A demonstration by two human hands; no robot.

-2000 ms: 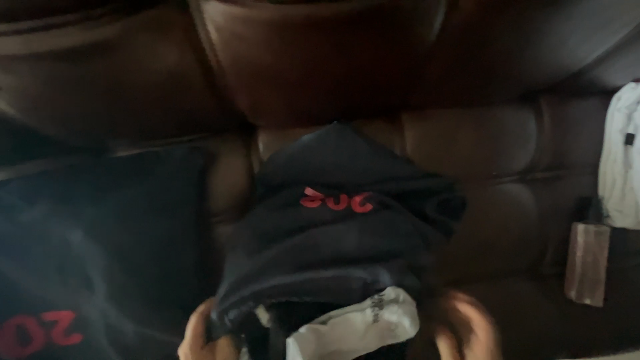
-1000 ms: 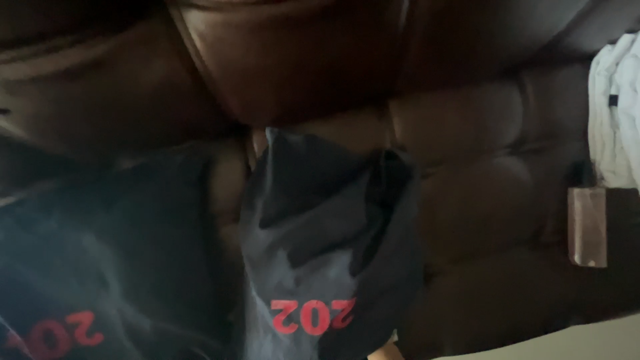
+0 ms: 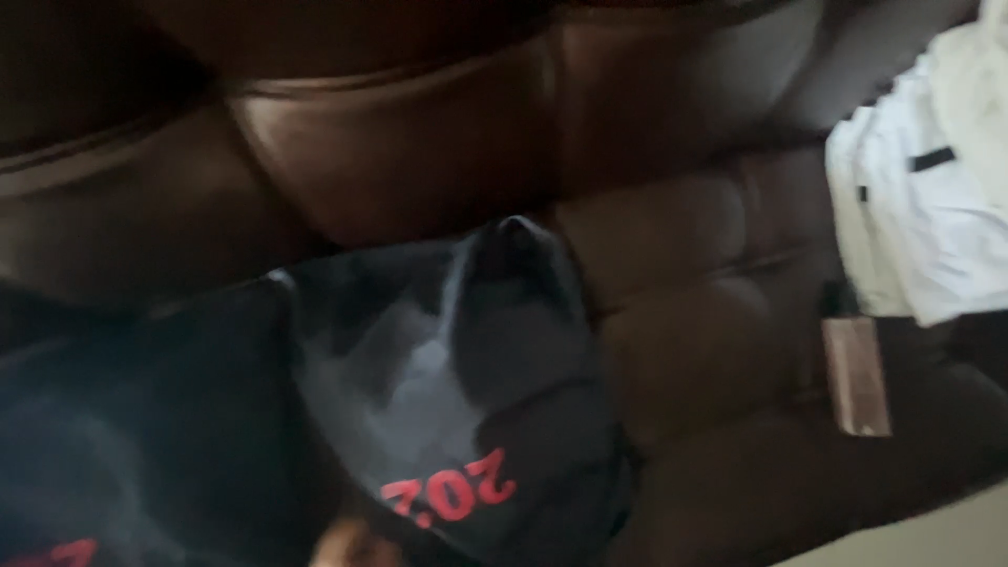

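A dark fabric bag (image 3: 472,378) with red printed digits lies on the brown leather sofa, its surface creased and its upper end peaked. At the bottom edge, a small blurred part of my left hand (image 3: 356,545) shows beside the bag's lower left side; whether its fingers grip the cloth cannot be made out. My right hand is out of view. A second dark item (image 3: 157,409) with red print lies to the left, near the first bag.
The padded brown leather sofa (image 3: 677,370) fills most of the view. On its right are a stack of white and cream cloth items (image 3: 929,205) and a pinkish bottle (image 3: 857,378) with a dark cap. A pale surface (image 3: 937,535) borders the sofa at lower right.
Two seconds ago both hands were at the bag's lower edge, with white material bearing writing between them. The right hand and that material have left view. The bag's shape and the angle of its print have changed.
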